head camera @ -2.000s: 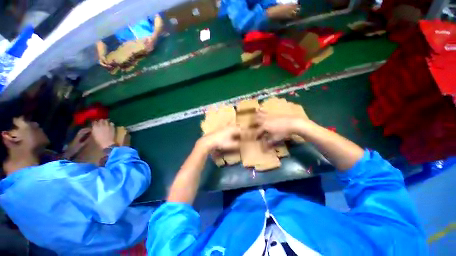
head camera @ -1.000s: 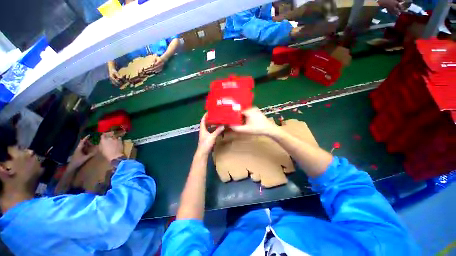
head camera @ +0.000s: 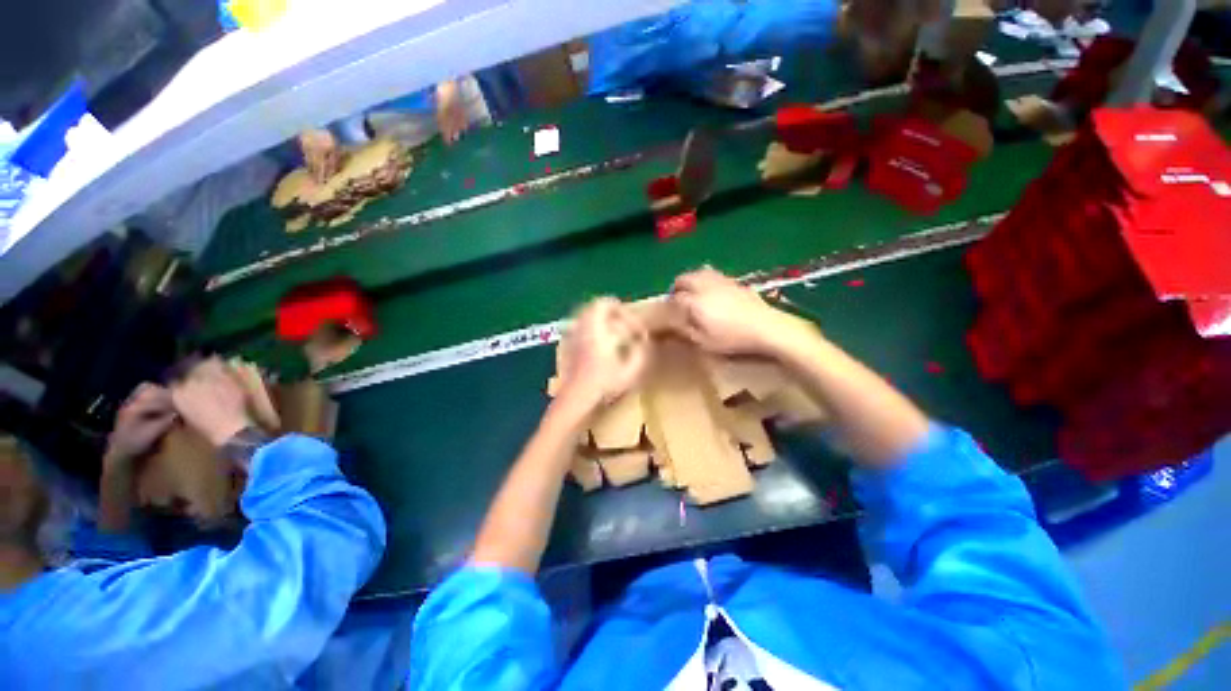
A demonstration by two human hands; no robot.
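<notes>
A brown part-folded box [head camera: 691, 412] lies over the pile of box blanks [head camera: 624, 467] on the dark green worktop in front of me. My left hand [head camera: 608, 354] is closed on its upper left edge, slightly blurred. My right hand [head camera: 716, 313] grips its upper right edge. The near panel of the box points towards me, with small side flaps around it. My fingers hide the far corners.
A tall red blank stack [head camera: 1067, 297] stands at right. The green belt [head camera: 500, 277] beyond the pale rail carries an open folded box [head camera: 675, 203] and more red boxes [head camera: 918, 162]. A neighbour's hands [head camera: 203, 405] work at left beside another red box [head camera: 324, 311]. A white shelf [head camera: 270, 101] hangs above.
The red box I held over the rail has left my hands, and an open box now stands on the belt. My hands have come back to the pile and hold a new blank, partly folded.
</notes>
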